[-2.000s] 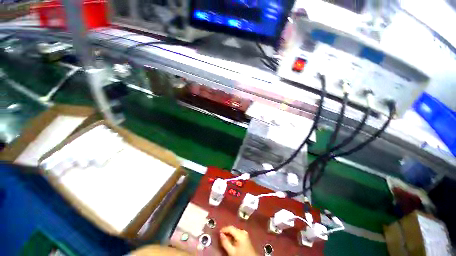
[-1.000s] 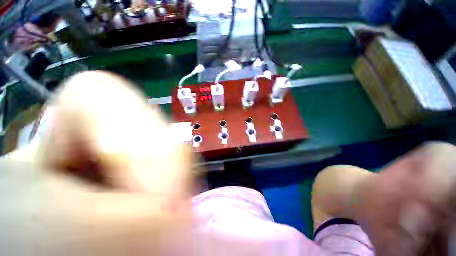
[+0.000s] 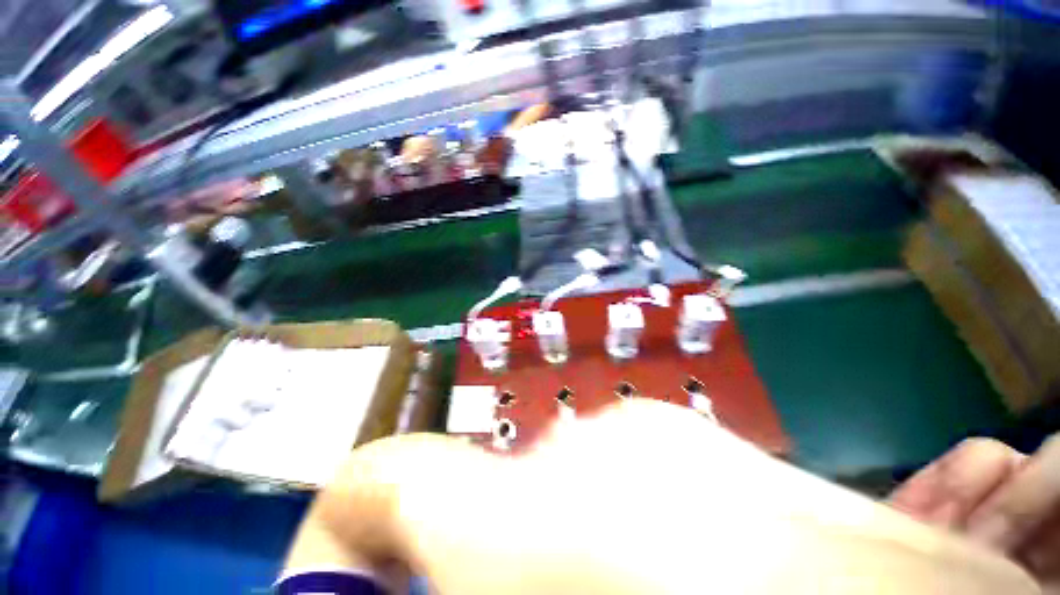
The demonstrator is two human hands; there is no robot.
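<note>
The red-brown test fixture (image 3: 744,389) lies in the middle. Several white power adapters (image 3: 624,330) stand in a row along its back half, with white plugs and leads on them. A large blurred bare forearm, which looks like my left, crosses low over the fixture's front and hides part of the levers. Curled fingers (image 3: 982,494) show at the lower right edge, cut off and blurred; I cannot tell whether they are my right hand or what they hold. No other hand can be made out.
An open carton (image 3: 384,349) with white contents is left of the fixture; another carton (image 3: 971,308) stands at the right. A greyish plastic sheet (image 3: 552,227) and black cables lie behind the fixture. A shelf (image 3: 407,122) crosses overhead.
The view has swung, bringing the left carton back into sight. The large blurred hand at the left is gone from there; a forearm now reaches across to the right. The adapters still stand in the fixture.
</note>
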